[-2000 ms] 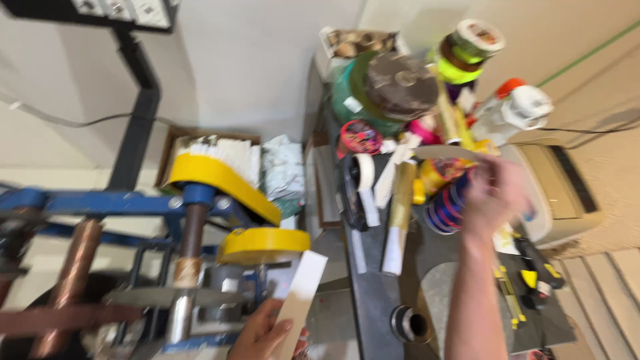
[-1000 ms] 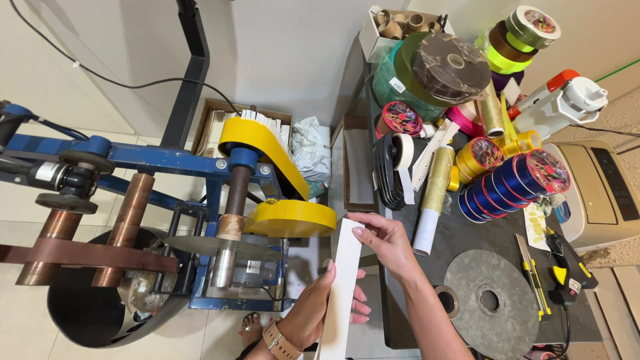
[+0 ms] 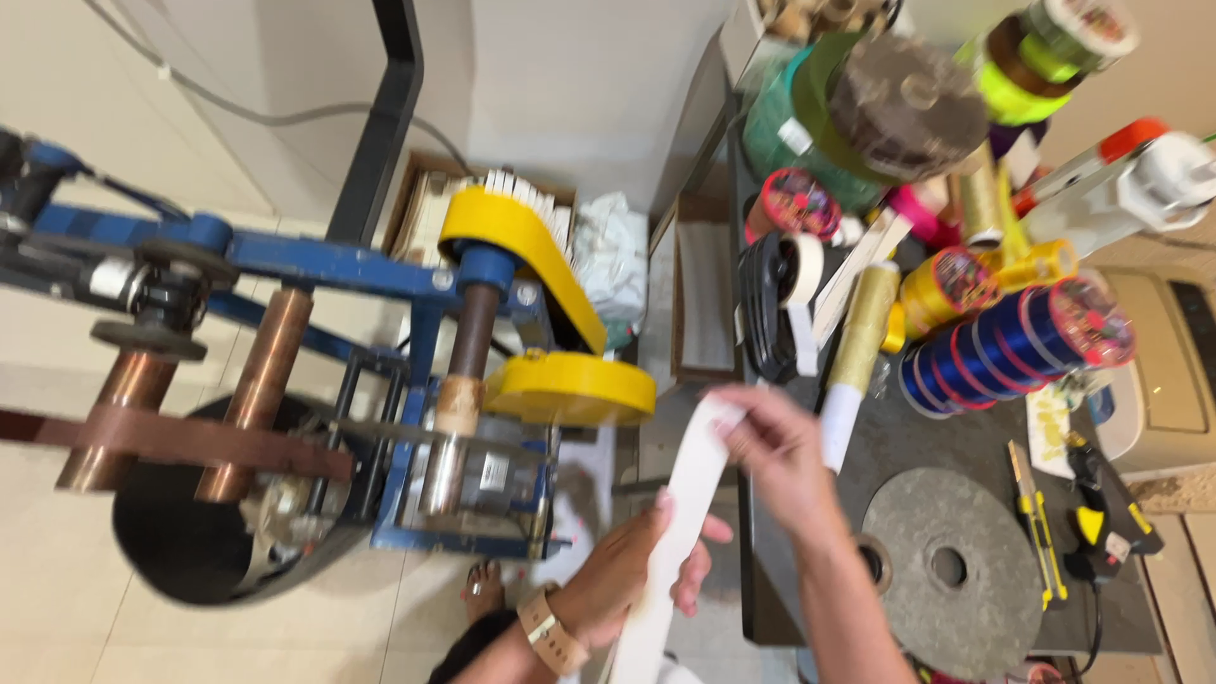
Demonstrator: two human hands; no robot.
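Note:
A long white strip [image 3: 686, 494], paper-like, runs up from the bottom edge between my hands. My left hand [image 3: 632, 570], with a watch on its wrist, grips the strip along its middle, fingers showing on the far side. My right hand [image 3: 774, 446], somewhat blurred, pinches the strip's top end, which bends over toward it. Left of the hands stands a blue-framed machine [image 3: 323, 266] with copper-coloured rollers [image 3: 271, 380], a brown band and a yellow belt guard [image 3: 575, 388]. The lower end of the strip is cut off by the view.
On the dark table [image 3: 883, 427] at right are spools of blue ribbon [image 3: 988, 347], a grey disc [image 3: 950, 570], a yellow cutter [image 3: 1035, 522], a glue gun [image 3: 1107, 518] and a gold roll [image 3: 863, 332]. A black bin [image 3: 190, 541] sits below the machine. A box of white strips stands behind it.
My right hand has come from over the ribbon spools to the strip's top end. The strip, fairly straight one second ago, now bends at its top.

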